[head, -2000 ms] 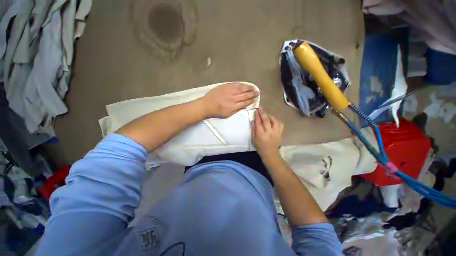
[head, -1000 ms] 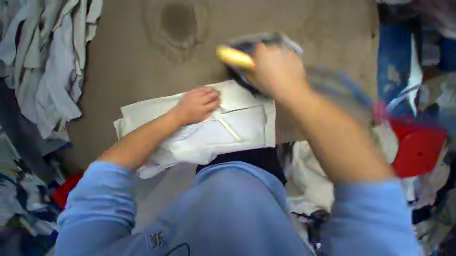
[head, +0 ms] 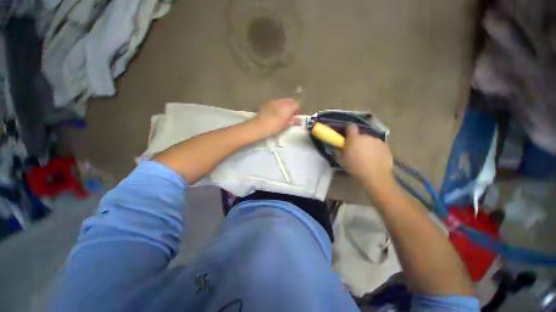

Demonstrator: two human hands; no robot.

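Observation:
The off-white garment piece [head: 201,125] lies in front of me at the table's near edge, with its whiter inner side and a narrow raised strip showing. My right hand [head: 364,152] is closed around the yellow handle of the dark steam iron [head: 350,120]. The iron rests over the garment's right end and reaches past it to the right. My left hand [head: 279,116] is on the garment's far edge, just left of the iron, fingers bent together. It is blurred, and I cannot tell whether it pinches the cloth.
A heap of off-white garments [head: 91,49] is at the far left of the brown table [head: 378,55], which has a dark round stain. Cream cloth [head: 363,244] hangs right of my lap. Blue hoses [head: 488,241] run right past a red container [head: 472,244]. Another red object [head: 55,177] is at left.
The iron stood at the right of the table, was grasped by my right hand, and is now on the garment's right end. My left hand has moved along the far edge, closer to the iron.

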